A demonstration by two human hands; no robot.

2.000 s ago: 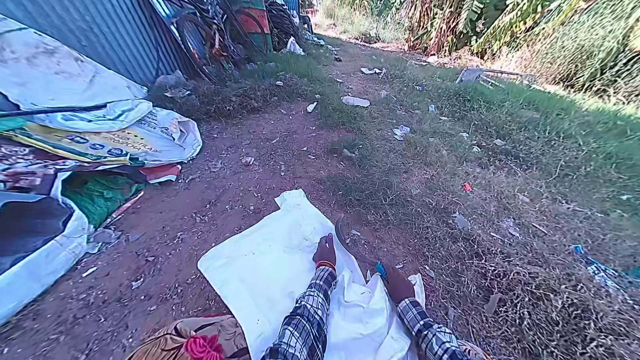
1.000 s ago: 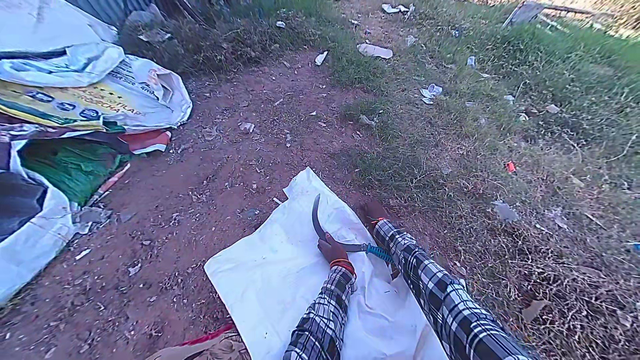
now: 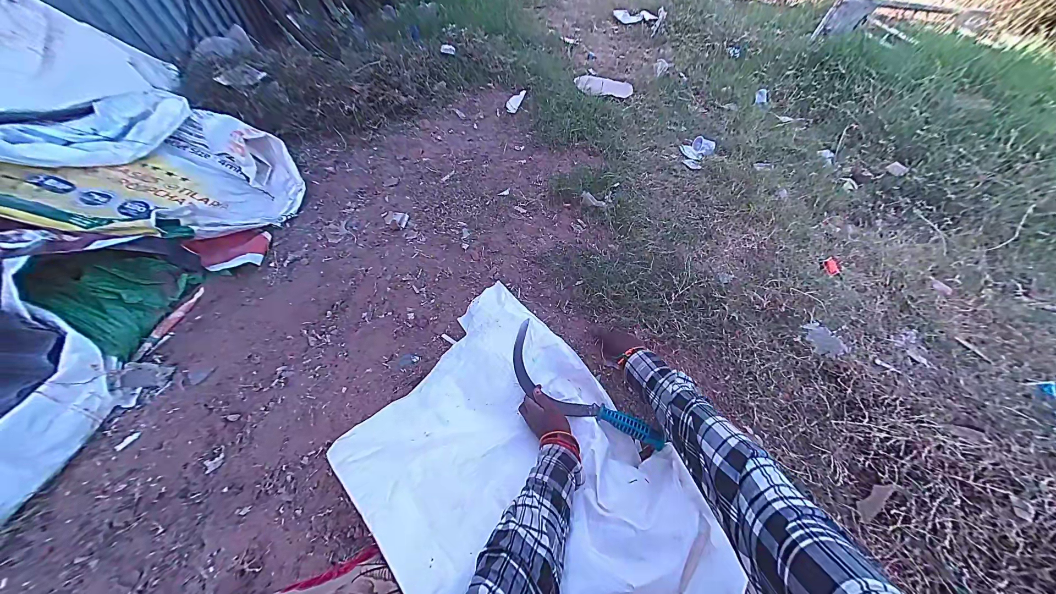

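A white plastic sheet or sack (image 3: 445, 445) lies spread on the ground before me. Over it is a sickle (image 3: 631, 426) with a curved dark metal blade and a ribbed teal handle. My left hand (image 3: 544, 414) grips the sickle by its blade, near the middle of the sheet. My right hand (image 3: 615, 342) is past the sheet's right edge, close to the ground; its fingers are dark and blurred, so what they do is unclear. The handle end points toward my right forearm, which partly overlaps the sheet.
Printed woven sacks and white sheeting (image 3: 239, 177) are heaped at the left, with green cloth (image 3: 107, 301) among them. Corrugated metal (image 3: 136, 25) stands at the upper left. Grass and dry weeds with scattered litter (image 3: 604, 87) cover the right side of the dirt path.
Two seconds ago my right hand was at the sickle's handle; now it is off the handle, beyond the sheet's right edge. The sickle's blade shows more fully in my left hand. The view has tilted down.
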